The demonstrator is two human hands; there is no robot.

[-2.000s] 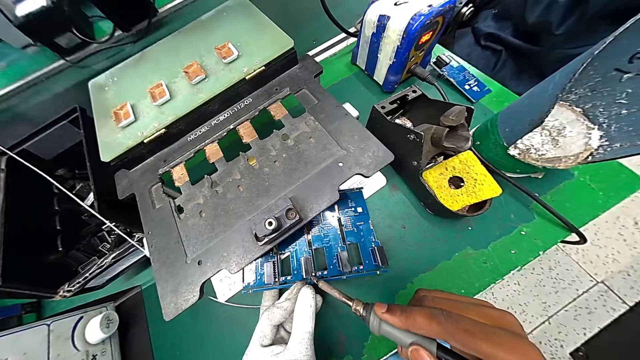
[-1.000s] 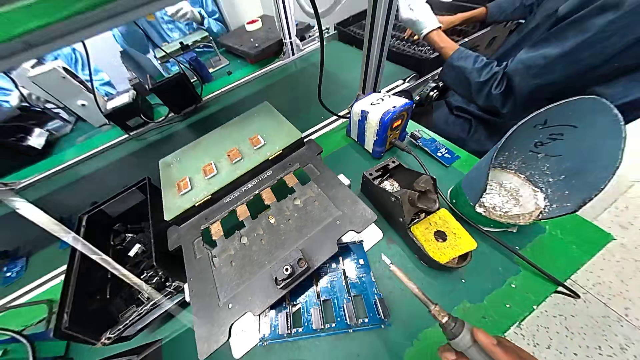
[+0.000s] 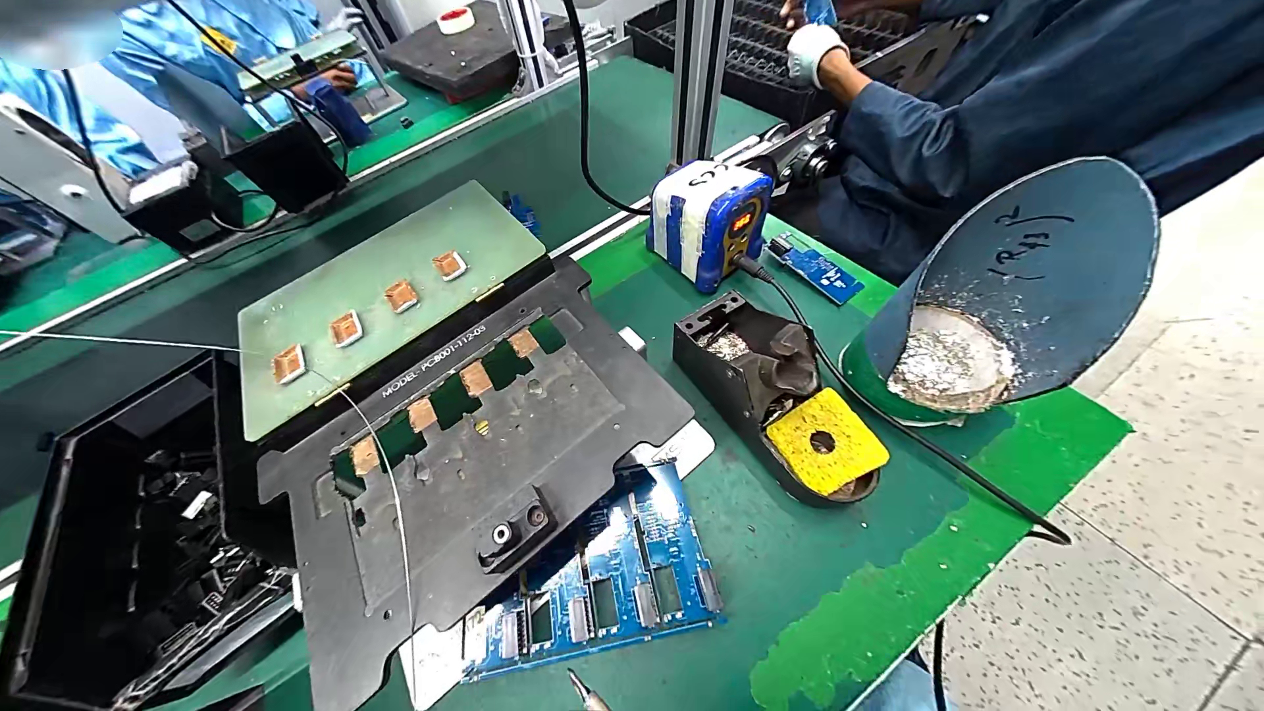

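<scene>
Neither of my hands shows in the frame. The metal tip of a soldering iron [image 3: 587,689] pokes in at the bottom edge; whatever holds it is cut off. Just above the tip lies a blue circuit board [image 3: 597,588] with several connectors along its near edge. Its upper part is covered by a black fixture plate [image 3: 513,434], whose hinged pale green lid [image 3: 395,316] lies folded back with copper-coloured pads on it. A thin solder wire [image 3: 397,494] runs over the plate. To the right stands a black iron holder [image 3: 750,365] with a yellow sponge [image 3: 828,441].
A blue and white soldering station [image 3: 708,225] stands behind the holder, its cable [image 3: 889,425] crossing the mat. At right is a cut container [image 3: 1057,267] with solder residue. A black bin [image 3: 49,553] of small parts is at left. Co-workers' arms [image 3: 918,138] are at the back.
The white-gloved left hand, earlier at the board's near edge, is out of view. The right hand and most of the iron have dropped out at the bottom. The view has shifted to show more background.
</scene>
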